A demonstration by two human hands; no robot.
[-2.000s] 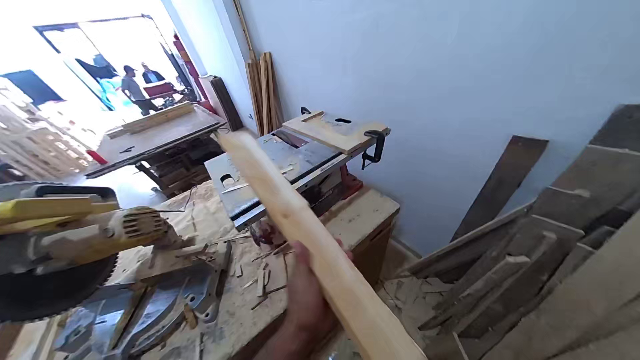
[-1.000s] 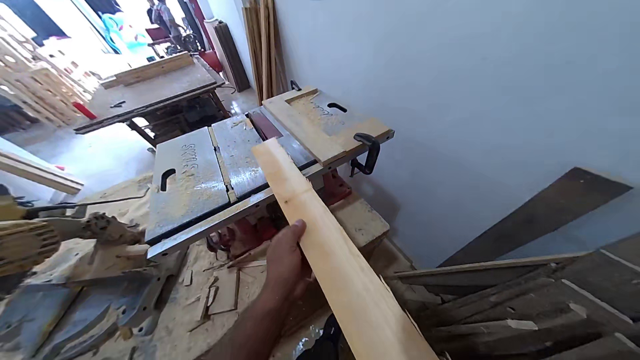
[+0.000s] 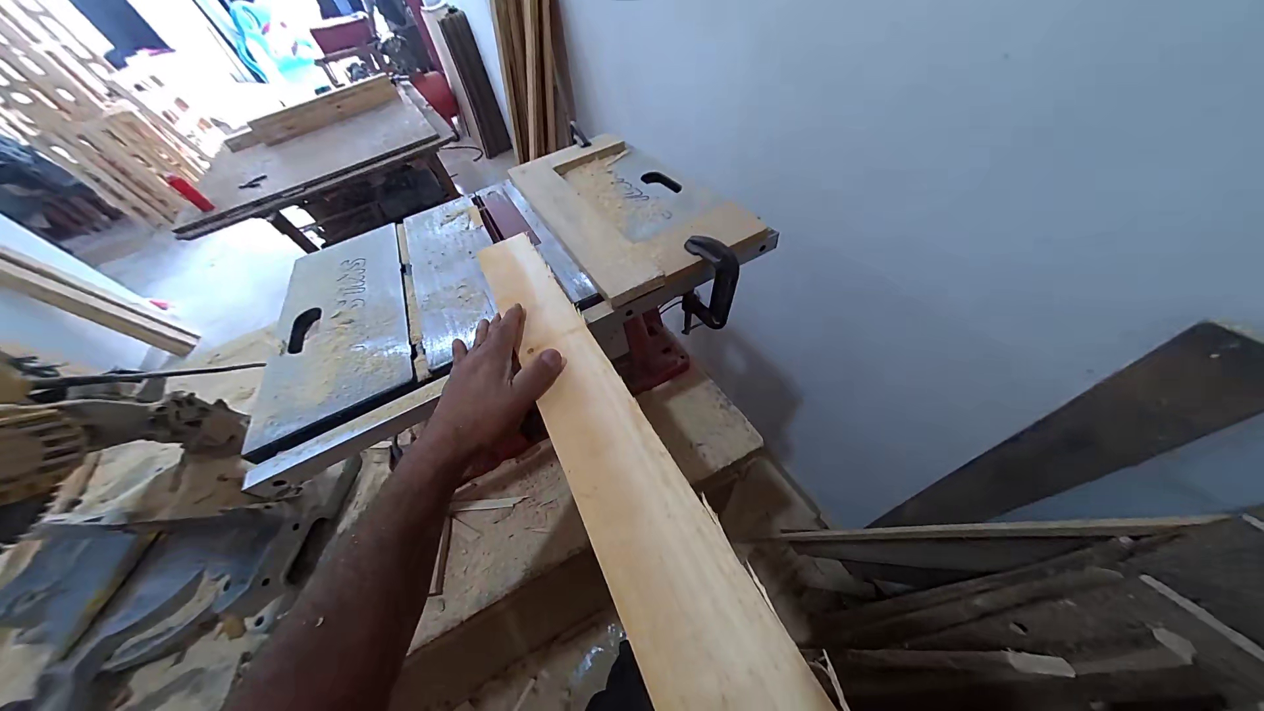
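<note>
A long wooden board (image 3: 632, 474) with a rough, splintered right edge runs from the bottom of the view up onto the table saw (image 3: 351, 336). Its far end lies at the front of the saw top, close to the reddish insert (image 3: 509, 215). My left hand (image 3: 499, 375) rests on the board's left side, thumb on the upper face, fingers spread along the left edge. A wooden fence frame (image 3: 602, 247) is fixed right of the insert by a black clamp (image 3: 716, 281). My right hand is out of view; the near end of the board is cut off by the frame.
A miter saw (image 3: 128, 533) covered in sawdust stands at lower left. Dark planks (image 3: 1037, 612) are stacked at lower right, with another leaning on the wall (image 3: 1096, 425). Behind are a worktable (image 3: 336, 138) and upright wooden strips (image 3: 528, 79). Offcuts lie on the sawdust-covered bench (image 3: 513, 553).
The board's far end has come from above the saw down to its front edge. My left hand has shifted from gripping under the board to lying along its left side.
</note>
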